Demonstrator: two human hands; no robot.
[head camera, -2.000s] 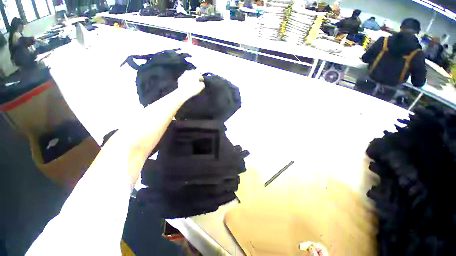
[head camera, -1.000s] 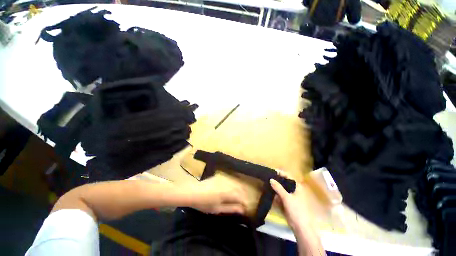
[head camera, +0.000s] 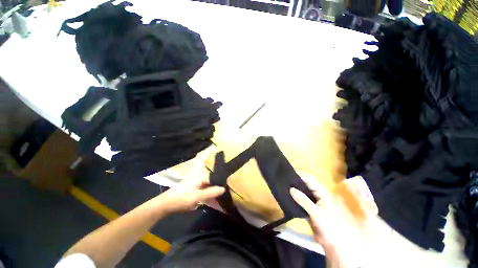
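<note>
A black fabric frame panel (head camera: 274, 170) is held open over the front edge of the table, with its large centre opening showing the brown cardboard. My left hand (head camera: 189, 193) grips its left side, thumb on top. My right hand (head camera: 313, 205) grips its right side near the lower corner, thumb on top. A thin dark strip seems to stick out near my left fingers; what it is, I cannot tell. The fingers under the cloth are hidden.
A stack of frame panels (head camera: 152, 123) stands at left, rounded black bundles (head camera: 141, 49) behind it. A large black heap (head camera: 414, 104) is at right. A narrow strip (head camera: 252, 115) lies beyond the cardboard work sheet (head camera: 309, 152). A carton (head camera: 50, 162) stands on the floor at left.
The panel was a folded band lying at the table edge; now it is opened into a ring. My left hand has moved from the near edge onto the panel's left side.
</note>
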